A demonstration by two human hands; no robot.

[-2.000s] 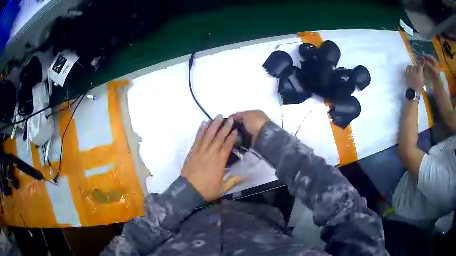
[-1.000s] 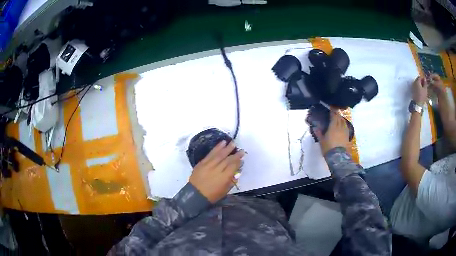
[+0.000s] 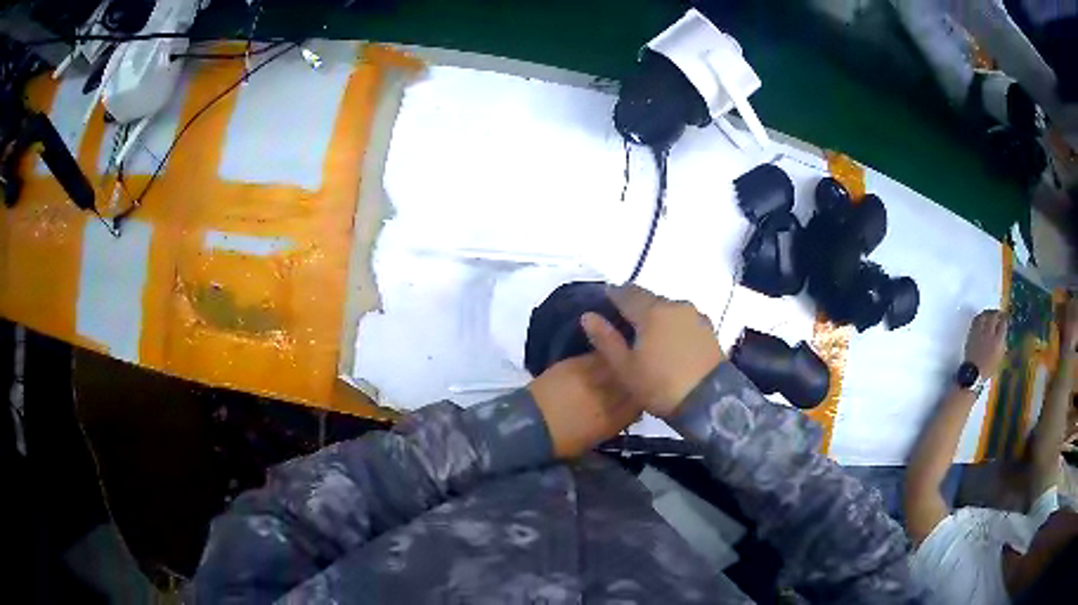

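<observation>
A round black part (image 3: 562, 325) stands on the white sheet in front of me, partly covered by my hands. My left hand (image 3: 579, 402) is against its near side, mostly under my right wrist and palm. My right hand (image 3: 662, 349) lies over its right side, fingers bent. What the fingers grip is hidden. A black tail cable (image 3: 654, 219) runs from behind my hands up towards the belt. Loose black lens housings (image 3: 774, 251) lie in a pile to the right, and two black pieces (image 3: 783, 368) lie closer to my right hand.
A white shell with a black ball (image 3: 707, 71) is at the green belt's (image 3: 520, 41) edge, beyond the cable. White housings (image 3: 148, 59), thin wires and a black stick-like tool (image 3: 59, 163) are at left on the orange-taped bench (image 3: 266, 272). A co-worker's watch-wearing arm (image 3: 946, 431) is at right.
The view has shifted. My right hand has come back from the housing pile to the black part. A white shell with a black ball now shows at the belt's edge.
</observation>
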